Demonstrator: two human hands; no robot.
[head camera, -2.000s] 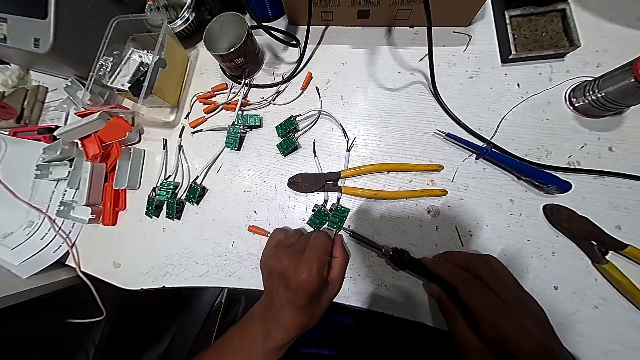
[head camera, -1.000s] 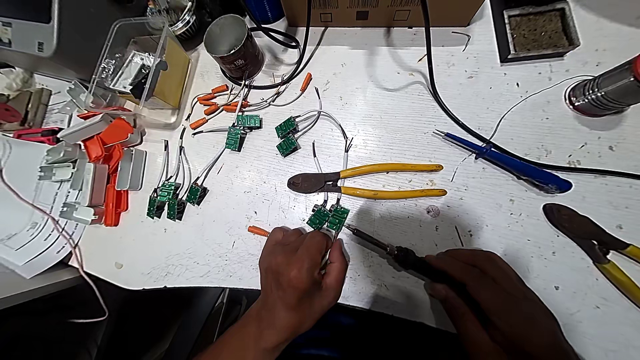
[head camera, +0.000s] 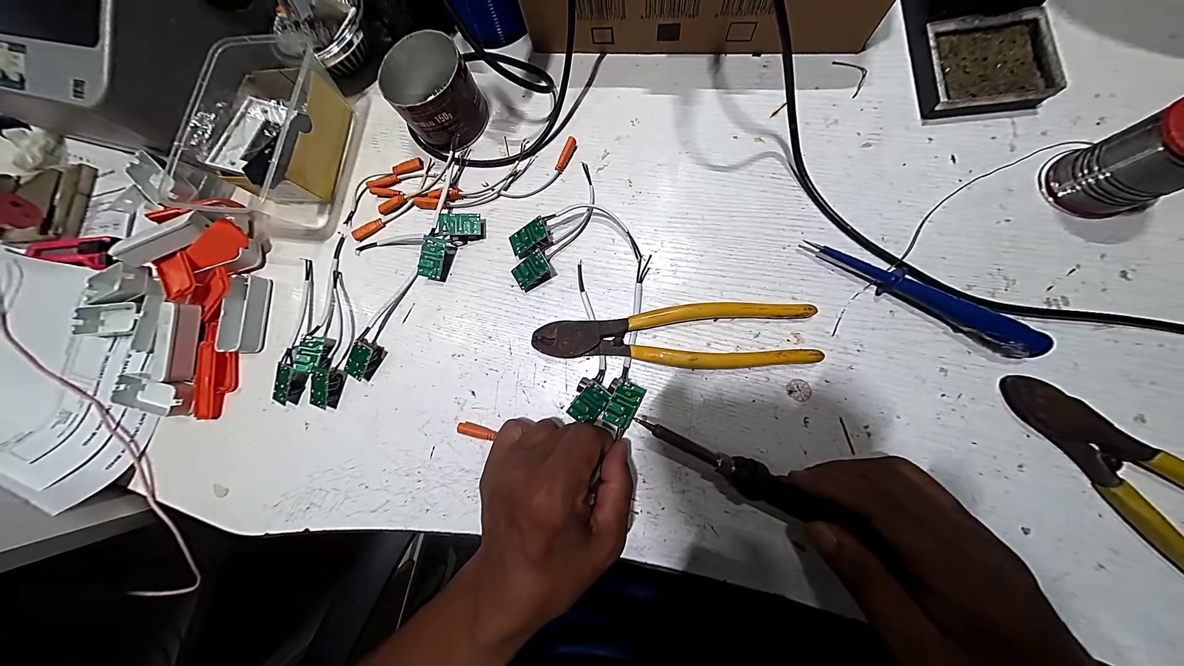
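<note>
My left hand (head camera: 557, 490) is closed near the table's front edge on the lower end of a pair of small green circuit boards (head camera: 622, 404) and their wires; its fingers hide what exactly they pinch. My right hand (head camera: 911, 536) holds a black-handled soldering iron (head camera: 754, 479), whose tip is beside the right board, at its edge. Wires run up from the boards under yellow-handled cable cutters (head camera: 592, 339) lying on the table. An orange connector (head camera: 476, 431) pokes out left of my left hand. Above left, two more wired boards (head camera: 530, 237) lie together.
Further wired boards (head camera: 314, 355), orange connectors (head camera: 390, 203), grey and orange plastic housings (head camera: 215, 370), a clear box (head camera: 305, 208) and a tin (head camera: 433, 92) occupy the left. Blue tweezers (head camera: 962, 310), a black cable (head camera: 803, 176), a sponge holder (head camera: 994, 65), a solder tube (head camera: 1110, 166) and second cutters (head camera: 1078, 430) lie right.
</note>
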